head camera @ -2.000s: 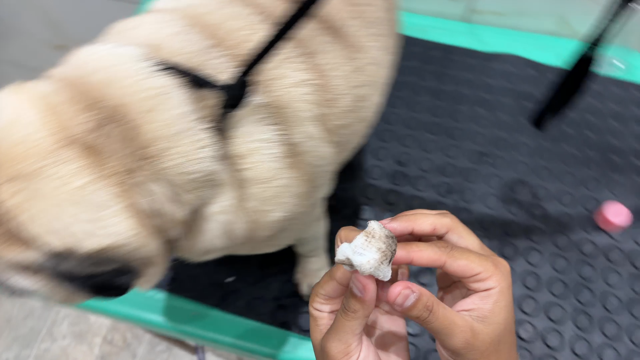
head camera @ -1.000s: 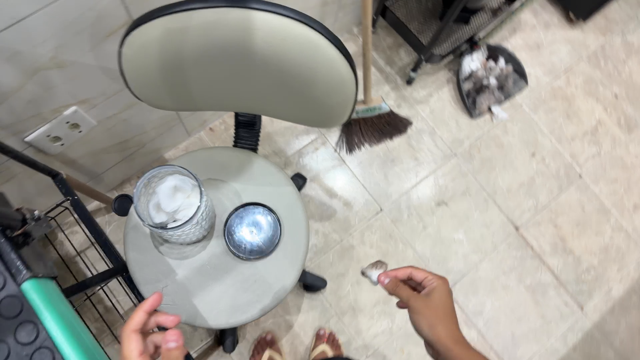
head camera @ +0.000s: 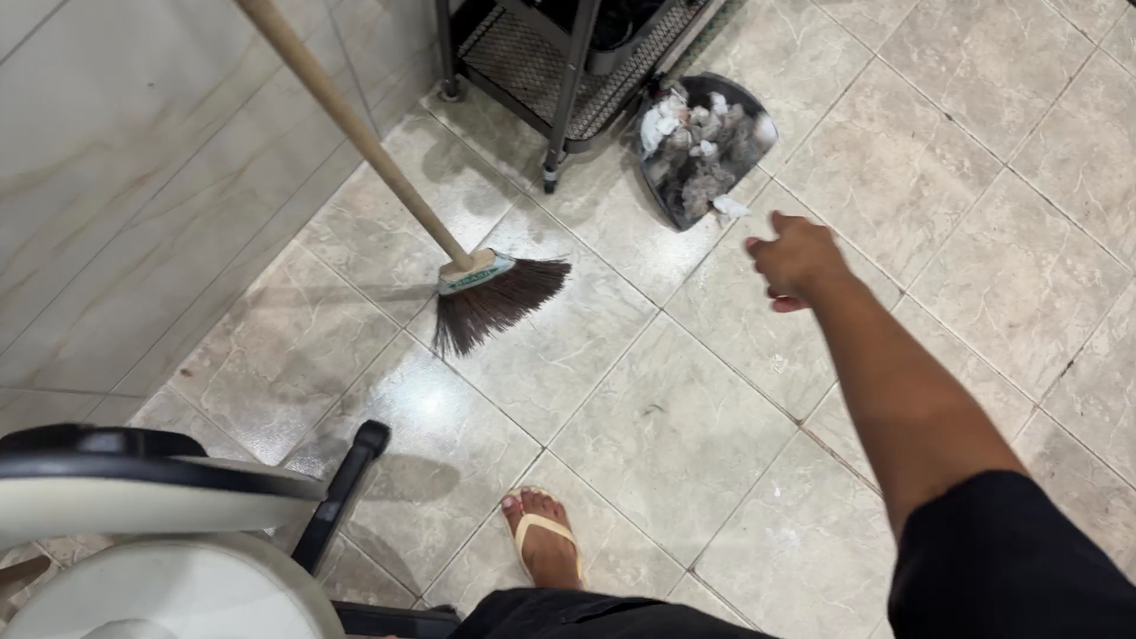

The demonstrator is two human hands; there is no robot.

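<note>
My right hand [head camera: 796, 260] reaches forward over the tiled floor with its fingers apart, and no object shows in it. Just beyond and to the left of it lies a dark dustpan [head camera: 664, 195] heaped with grey hair or fluff and white cotton-like pieces. A whitish blurred piece [head camera: 765, 130] shows at the pan's right rim; whether it is in the air or at rest, I cannot tell. One white scrap [head camera: 729, 208] lies at the pan's front edge. My left hand is out of view.
A broom [head camera: 497, 297] with dark bristles and a wooden handle leans at the left. Behind it stands a black metal mesh cart [head camera: 568, 106] on casters. The stool's pale seat [head camera: 177, 590] and black base leg [head camera: 342, 497] fill the lower left, near my sandalled foot [head camera: 543, 537].
My right hand, which held a small whitish tuft between its fingertips, has reached out near the dustpan and let it go. The left hand has left the view, which has shifted toward the dustpan.
</note>
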